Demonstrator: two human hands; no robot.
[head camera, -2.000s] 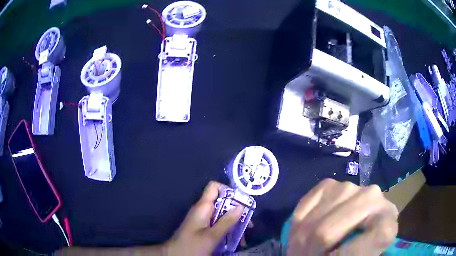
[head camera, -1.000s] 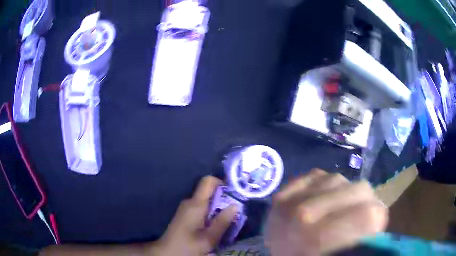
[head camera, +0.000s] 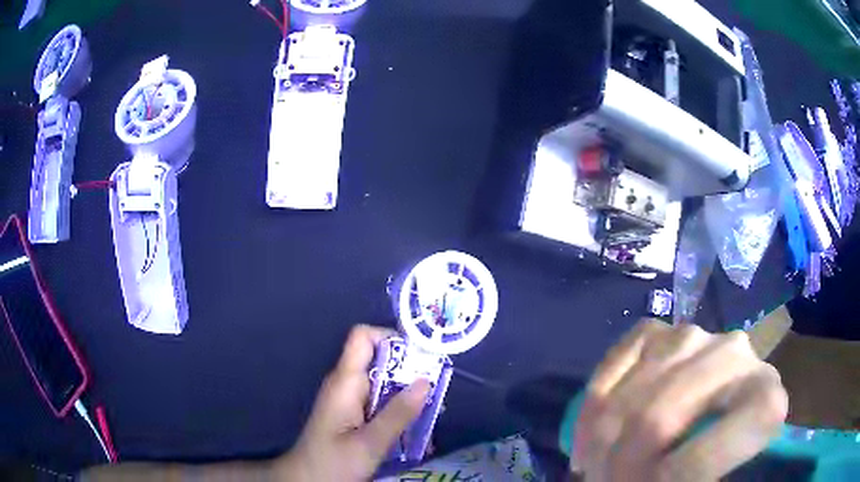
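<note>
My left hand (head camera: 354, 405) holds a pale lilac-white handheld fan unit (head camera: 449, 303) by its handle at the bottom centre, with the thumb over the open half-shell and the round spoked head pointing up. My right hand (head camera: 679, 405) is closed around the teal electric screwdriver (head camera: 787, 452) at the lower right. The screwdriver's black nose and thin bit point left towards the neck of the fan, blurred. I cannot tell whether the bit touches the fan. No screw can be made out at the tip.
More fan units lie at the left (head camera: 151, 235), far left (head camera: 57, 141) and upper centre (head camera: 306, 132). A red-edged phone (head camera: 42, 325) lies lower left. The screw feeder (head camera: 627, 141) stands upper right, with plastic bags (head camera: 745, 235) and lilac parts (head camera: 816, 188) beyond. A cardboard box (head camera: 830, 377) is at right.
The view has shifted between frames. The held fan now appears further left than before, still in my left hand. My right hand has moved right of it, and the driver's nose now shows.
</note>
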